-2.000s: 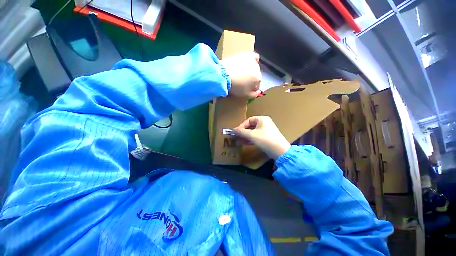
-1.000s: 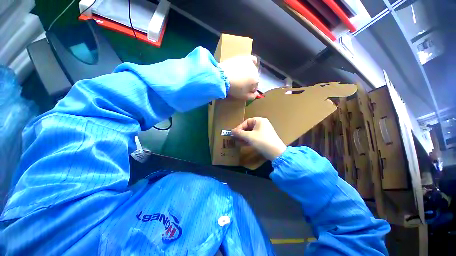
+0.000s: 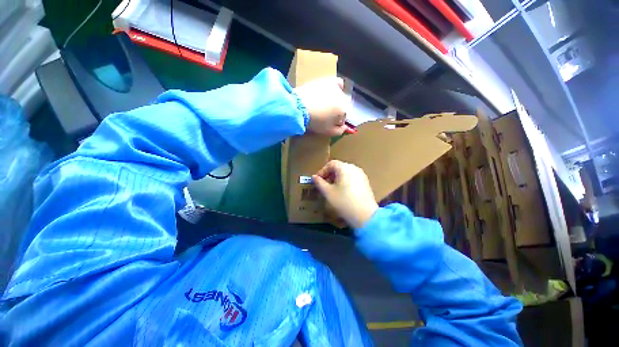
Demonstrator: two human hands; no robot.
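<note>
A brown cardboard carton [image 3: 309, 157] stands on the green bench with its narrow side towards me and its slotted lid hanging open to the right. My left hand [image 3: 324, 106] grips the carton's upper part; its fingertips are partly hidden at the far edge. A tiny white barcode label [image 3: 305, 179] lies at the carton's narrow side, just above a dark printed code. My right hand [image 3: 345, 192] has thumb and finger pinched at the label's right end. Whether the label is stuck down fully, I cannot tell.
A dark label printer [image 3: 102, 74] stands at the left. A red tray [image 3: 201, 59] with white foam and a flat unit lies behind it. Stacked cartons [image 3: 523, 177] stand at the right. A translucent bluish bag [image 3: 20, 159] is at the far left. A shelf with red trays is above.
My right hand has turned slightly and its wrist has shifted left and down, with the fingertips still at the label. My left hand stays on the carton. The view has shifted slightly.
</note>
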